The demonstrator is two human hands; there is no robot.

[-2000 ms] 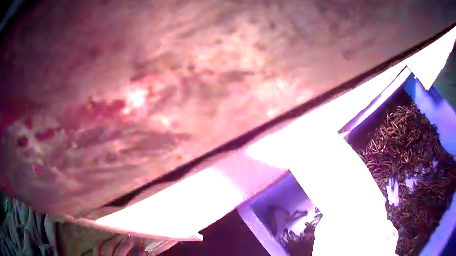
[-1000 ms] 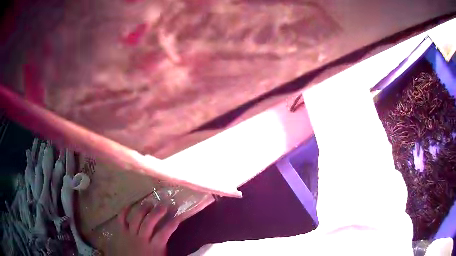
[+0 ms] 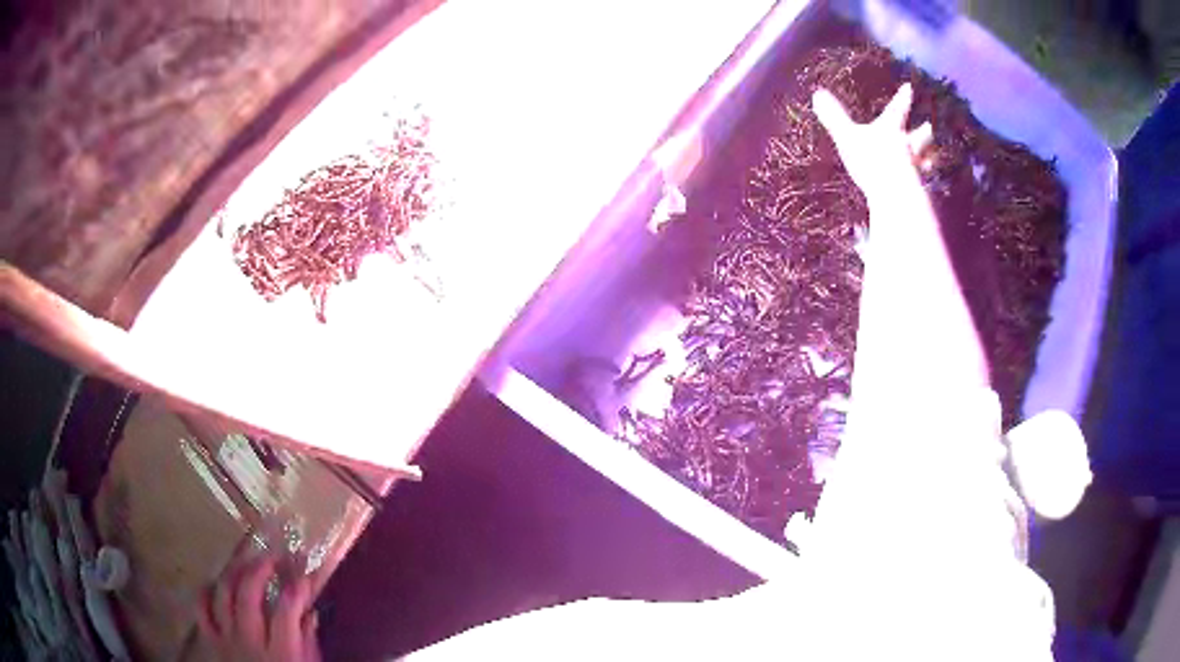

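Observation:
A dark brown heap of thin straps (image 3: 776,285) fills much of a blue-violet bin (image 3: 1087,285) at the right. My right arm is washed out white by glare. My right hand (image 3: 880,129) is over the far part of the heap with fingers spread; nothing clear shows in it. A smaller strap pile (image 3: 324,226) lies on a glaring white surface (image 3: 544,78) left of the bin. My left hand (image 3: 259,605) is at the lower left on brown cardboard, its fingers side by side and the rest cut off by the bottom edge.
Pale grey moulded pieces (image 3: 49,569) stand at the far lower left. Shiny clear tape (image 3: 259,479) lies on the cardboard. A large blurred brown-pink sheet (image 3: 155,117) covers the upper left. A rounded white lump (image 3: 1048,463) is beside my right forearm. Something blue stands beyond the bin.
The view has swung right, bringing more of the bin and the smaller strap pile into sight. My right hand now shows over the heap. My left hand appears farther left and lower.

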